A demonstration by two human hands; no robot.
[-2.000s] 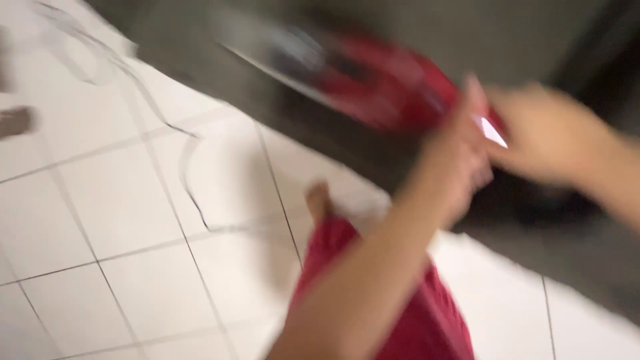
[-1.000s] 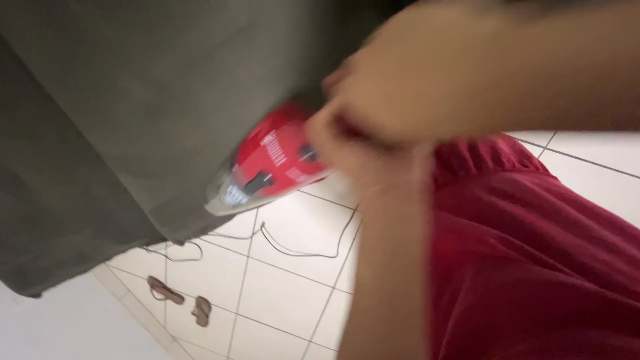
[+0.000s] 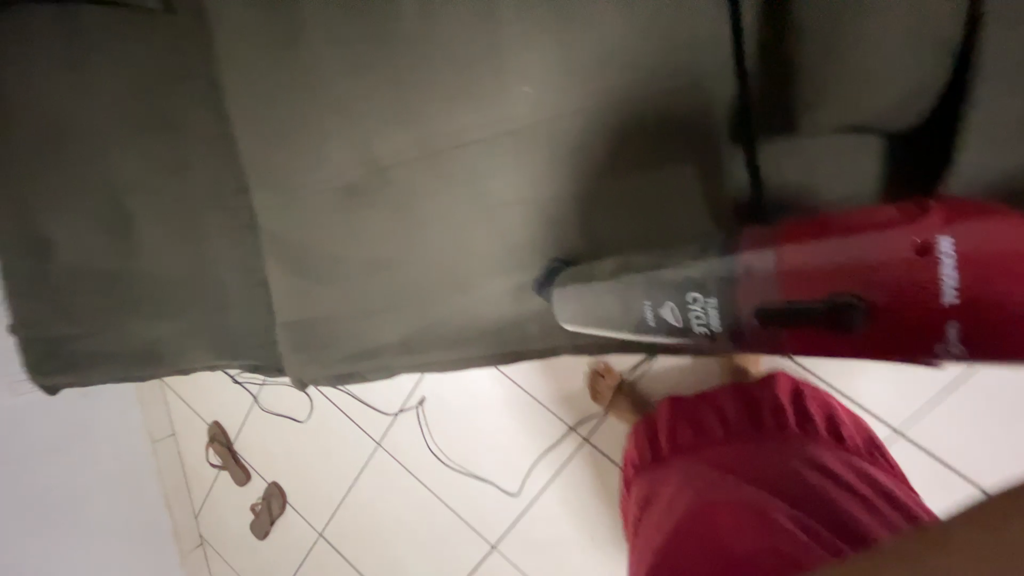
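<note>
A red Mondial handheld vacuum cleaner [image 3: 864,280] with a clear dust cup and a black slider enters from the right edge. Its nozzle points left and lies over or against grey-green fabric [image 3: 400,200], close to the fabric's lower edge. Neither my left hand nor my right hand shows, and the rear of the vacuum, where a grip could be, is cut off by the frame. One bare forearm [image 3: 952,540] crosses the lower right corner; which arm it is, I cannot tell.
Black straps or cords [image 3: 748,120] lie on the fabric at upper right. A thin cable [image 3: 456,464] loops over the white tiled floor. Two flip-flops [image 3: 228,454] lie near the wall [image 3: 72,480]. My feet [image 3: 612,384] and red garment [image 3: 760,480] are below.
Both hands, seen at the vacuum's rear end one second ago, are now out of view. The view has shifted, and the vacuum now appears farther right, its nozzle pointing left rather than down-left.
</note>
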